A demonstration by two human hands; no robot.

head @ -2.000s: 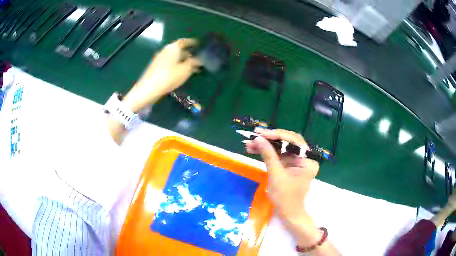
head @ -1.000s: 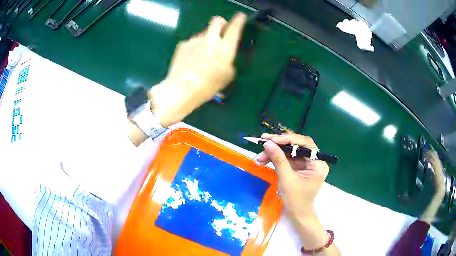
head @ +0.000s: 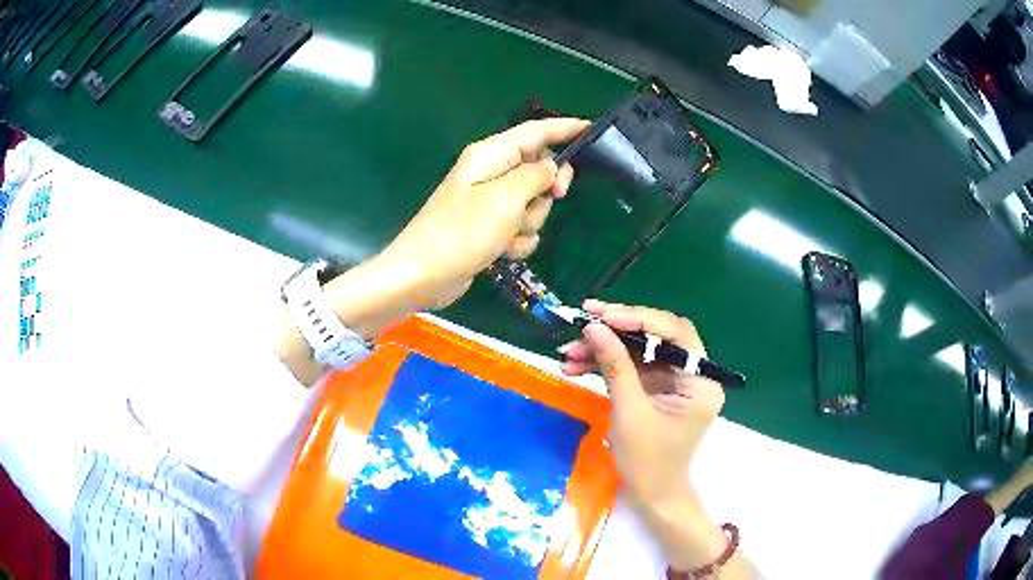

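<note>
My left hand (head: 489, 204) grips the left long side of a black phone middle frame (head: 668, 147), tilted over the green belt. Its upper end has a pale grey rectangle. Its bottom end, with a small gold and blue sub-board (head: 523, 288), points toward me. My right hand (head: 657, 397) holds a slim black pen-shaped tool (head: 680, 358) with white bands like a pencil. The tool's pale tip is at the blue part of the sub-board; whether it touches is hard to tell.
An orange tray (head: 308, 499) with a shiny blue sheet (head: 464, 453) lies in front of me. Other frames lie on the green belt (head: 374, 125) at upper left, and one (head: 836, 329) at right. A white crumpled piece (head: 775, 77) lies behind. Another person's sleeve (head: 935, 542) shows at lower right.
My left hand, blurred over the belt before, now holds a frame close to my right hand. The tool tip is now at that frame's bottom end. The other person's arm has drawn back.
</note>
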